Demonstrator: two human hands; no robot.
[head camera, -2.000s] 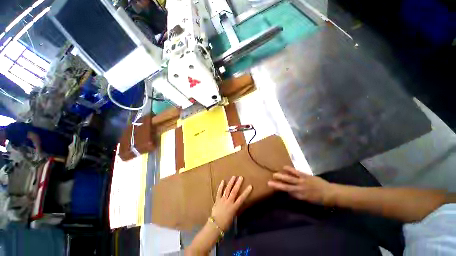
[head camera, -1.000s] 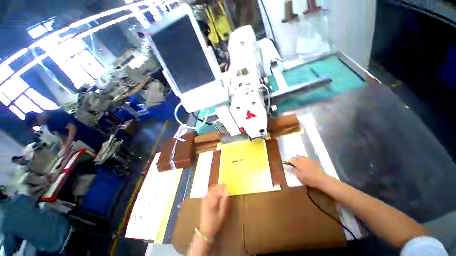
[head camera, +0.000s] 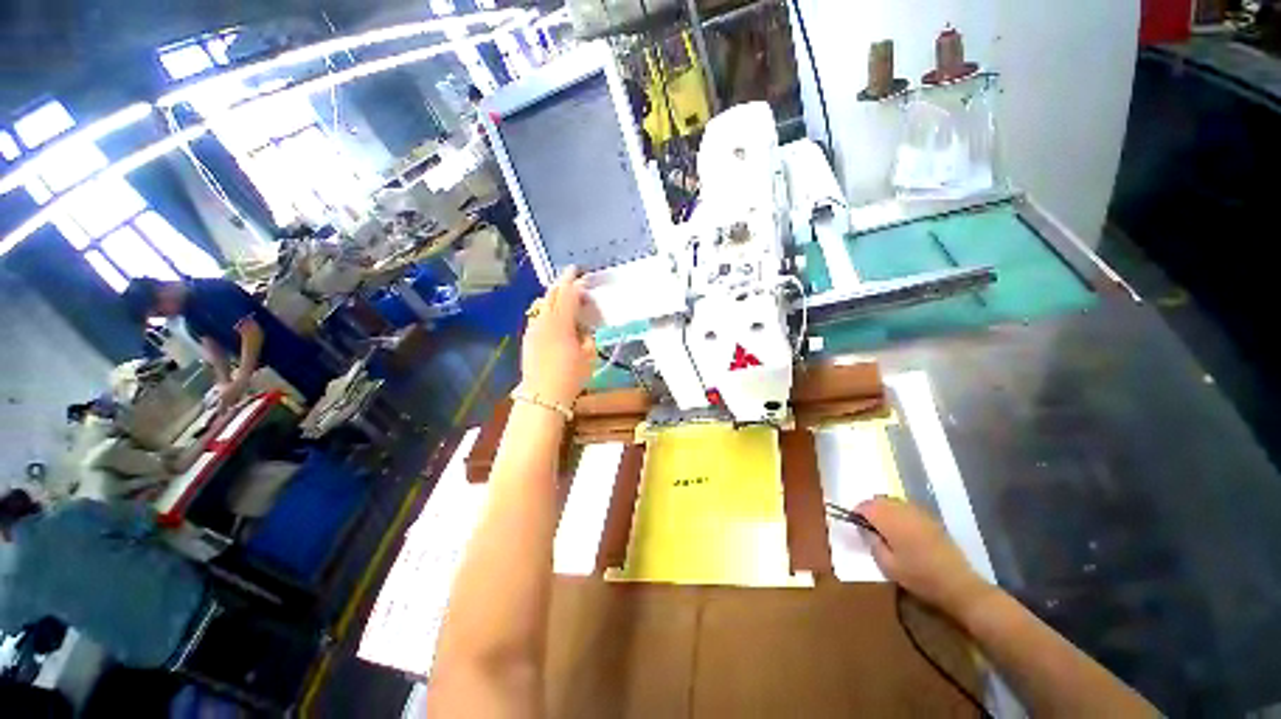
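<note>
My left hand (head camera: 559, 344) is raised to the lower edge of the control screen (head camera: 580, 176), fingers at its white frame. My right hand (head camera: 913, 551) holds small dark snips (head camera: 853, 518) with a black cord hanging down, over the template's right white area. The yellow template (head camera: 707, 513) lies under the white sewing machine head (head camera: 745, 358). Reddish-brown strips (head camera: 804, 506) show along both sides of the yellow board. A brown garment panel (head camera: 787, 653) lies flat at the template's near edge.
A brown strip bundle (head camera: 492, 443) sits left of the machine, partly behind my left arm, above printed paper sheets (head camera: 417, 590). The grey metal table (head camera: 1096, 464) extends right, with a green bed (head camera: 969, 274) behind. Thread cones (head camera: 950, 56) stand behind. A person (head camera: 232, 330) works at far left.
My left hand has moved from the panel up to the control screen. My right hand has moved from the panel to the template's right side, now with the snips. The view has tilted up.
</note>
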